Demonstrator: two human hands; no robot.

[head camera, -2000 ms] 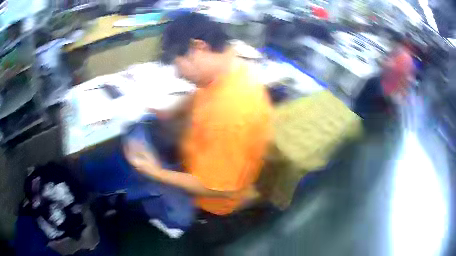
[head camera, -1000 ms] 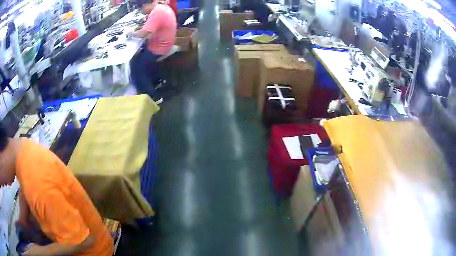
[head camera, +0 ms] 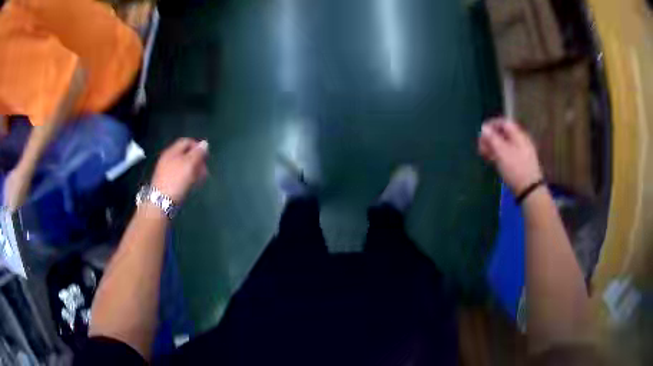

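Observation:
My left hand (head camera: 179,170), with a metal watch at the wrist, is over the green floor left of centre, fingers curled. My right hand (head camera: 511,151), with a dark band at the wrist, is at the right beside brown boxes, fingers curled. Both hands are blurred; no held thing can be made out in either. A yellow card-covered table (head camera: 624,157) runs along the right edge, touched by neither hand. Blue denim cloth (head camera: 82,168) with a white label (head camera: 126,161) lies at the left by a person in orange, apart from my left hand.
The person's orange top (head camera: 54,50) and forearm are at the upper left. Brown cardboard (head camera: 548,121) stands beside the table. My shoes and dark trousers are on the green floor (head camera: 344,100). A blue thing (head camera: 507,257) is below my right hand. A black-and-white patterned item (head camera: 71,300) is at the lower left.
The view has swung from the seated person in orange to the aisle, then down to the floor. Both my hands and my feet have come into view.

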